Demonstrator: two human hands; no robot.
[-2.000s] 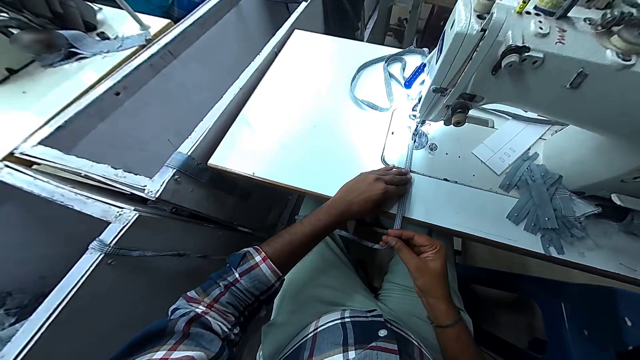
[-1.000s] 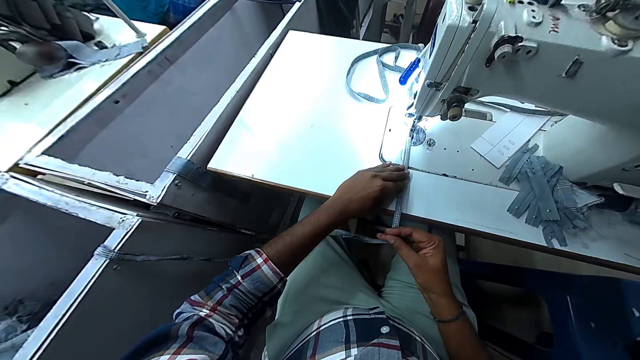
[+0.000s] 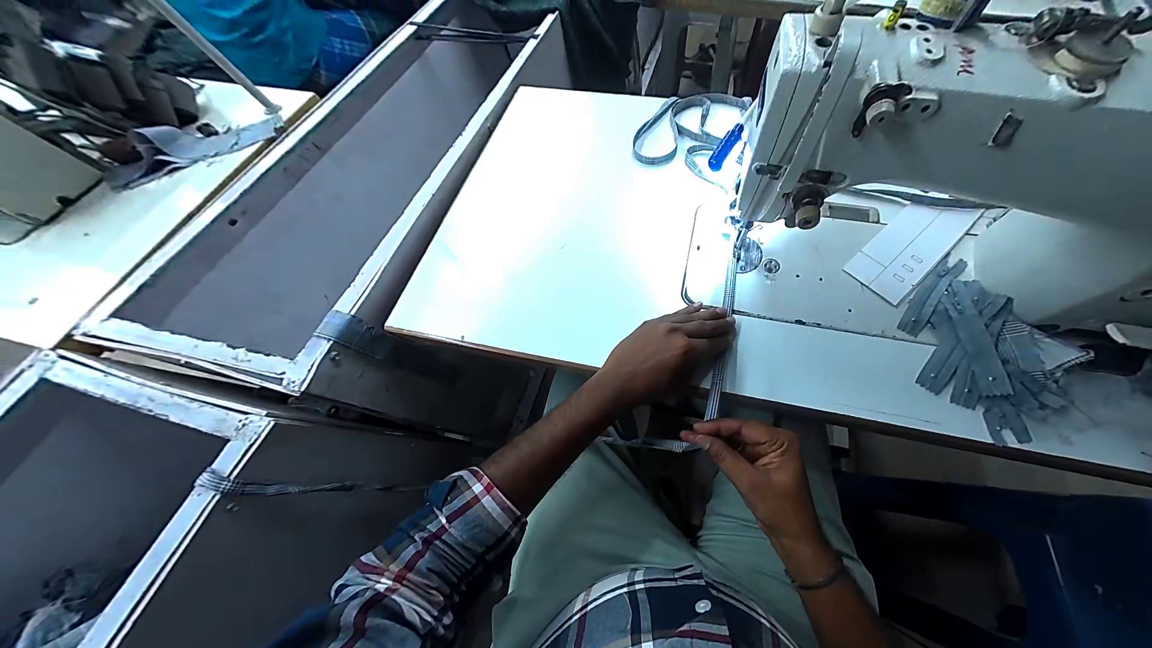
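A narrow grey checked fabric strip (image 3: 716, 389) runs from under the needle area of a white sewing machine (image 3: 909, 117), over the table's front edge and down to my lap. My left hand (image 3: 670, 351) rests on the table beside the strip, its fingertips touching it; whether they grip it cannot be seen. Just below the edge, my right hand (image 3: 751, 454) pinches the strip between thumb and fingers, where it bends toward the left. More strip (image 3: 655, 157) lies in loops behind the needle, with a blue-handled tool (image 3: 725, 147) next to it.
Right of the needle lie a marked white card (image 3: 913, 247) and a pile of grey fabric pieces (image 3: 976, 346). Grey bins with white metal rims (image 3: 378, 261) stand left of the white table (image 3: 504, 225). A person in blue (image 3: 256, 36) is at the upper left.
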